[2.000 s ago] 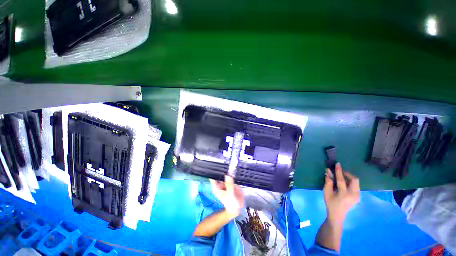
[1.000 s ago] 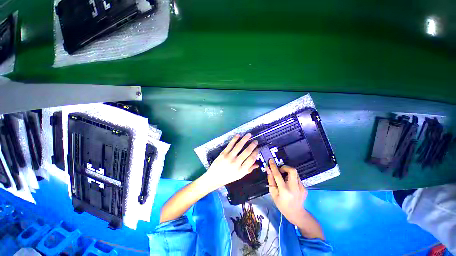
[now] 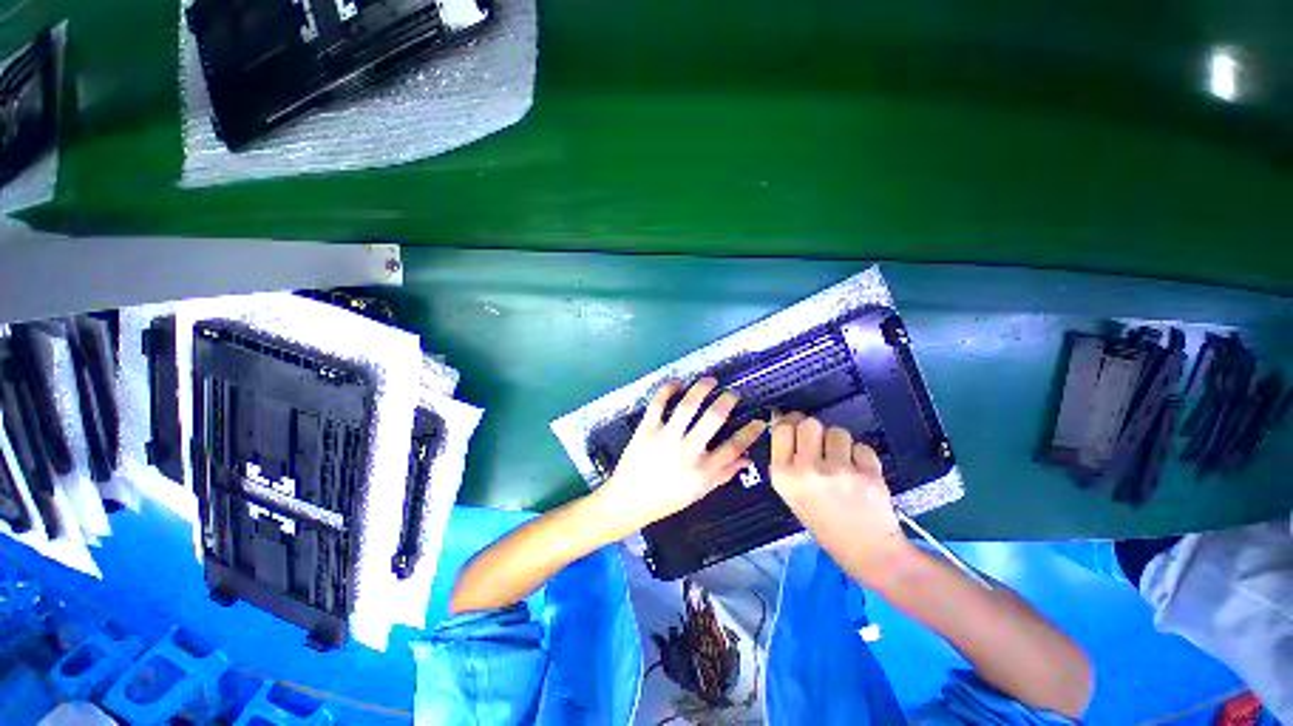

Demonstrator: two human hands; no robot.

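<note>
A black ribbed panel (image 3: 899, 404) lies tilted on a white foam sheet (image 3: 583, 424) in front of me. My left hand (image 3: 672, 461) rests on the panel's left half, fingers apart, thumb near the centre. My right hand (image 3: 837, 482) is closed over the centre with its fingertips beside the left hand's. A thin white rod (image 3: 947, 550) sticks out from behind my right hand towards the lower right. A small white centre piece (image 3: 750, 478) shows below the fingers. Whatever lies under the fingertips is hidden.
Black strips (image 3: 1231, 411) lie in a pile at the right bench end. Panels interleaved with white sheets (image 3: 284, 468) stand at left, below a grey rail (image 3: 199, 272). Another panel (image 3: 319, 64) lies on the green belt (image 3: 794, 142). A person's sleeve (image 3: 1234, 596) shows at lower right.
Since the last earlier frame, my right hand has closed and moved slightly up, and the thin rod now shows by it. The worked panel stays put. The belt panel has shifted right.
</note>
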